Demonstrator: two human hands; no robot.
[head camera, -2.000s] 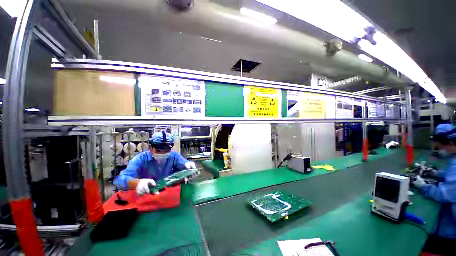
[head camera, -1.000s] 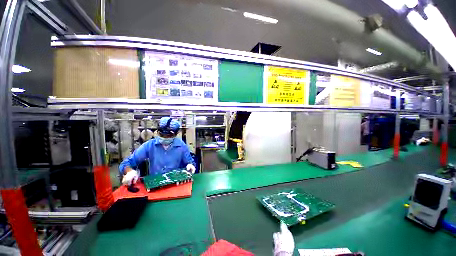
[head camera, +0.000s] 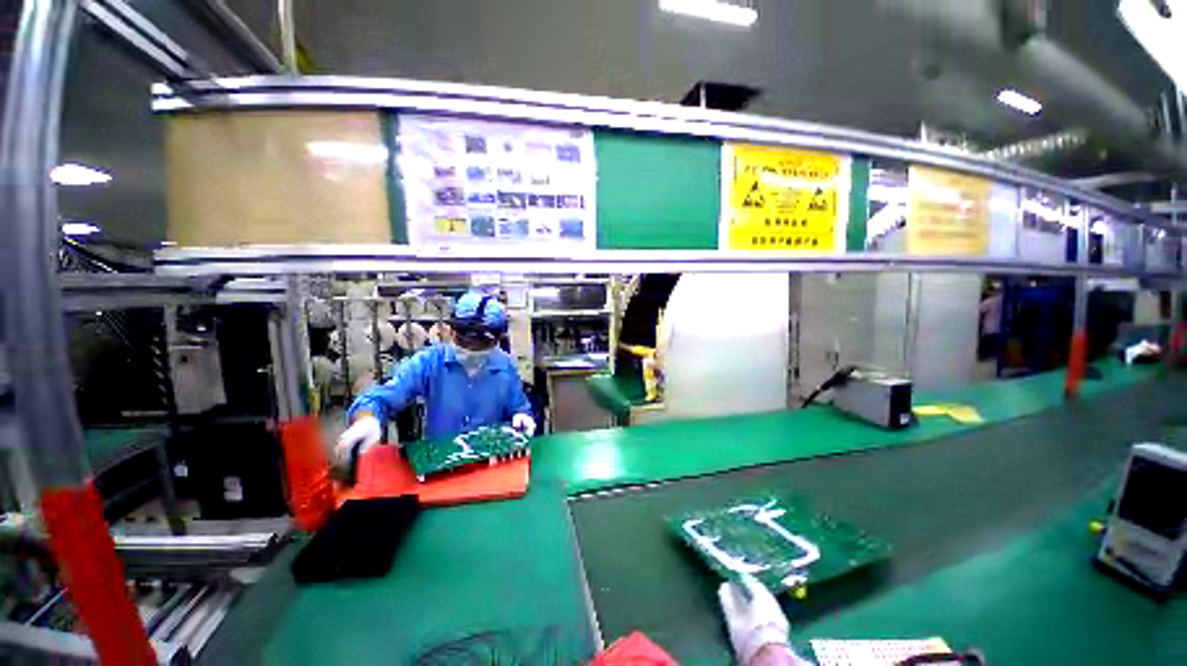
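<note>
A green circuit board (head camera: 778, 544) with a thick white band in an open loop lies on the dark conveyor belt, right of centre. My right hand (head camera: 755, 622), in a thin white glove with a bit of pink sleeve, is at the board's near edge. Its fingertips overlap that edge and appear to grip it; the thumb is not clear. My left hand is not in view. The tip of a red-orange mat (head camera: 634, 651) shows at the bottom edge.
A white dotted sheet (head camera: 879, 653) with dark-handled tools (head camera: 944, 660) is at the bottom edge. A white blower (head camera: 1148, 518) stands at right. Opposite, a co-worker (head camera: 471, 384) in blue handles another board (head camera: 466, 450) over a red mat (head camera: 488, 487), beside a black pad (head camera: 355, 537).
My right hand came into view and reached the board's near edge. The board has shifted slightly nearer and left on the belt. The co-worker lowered the other board. The view has turned.
</note>
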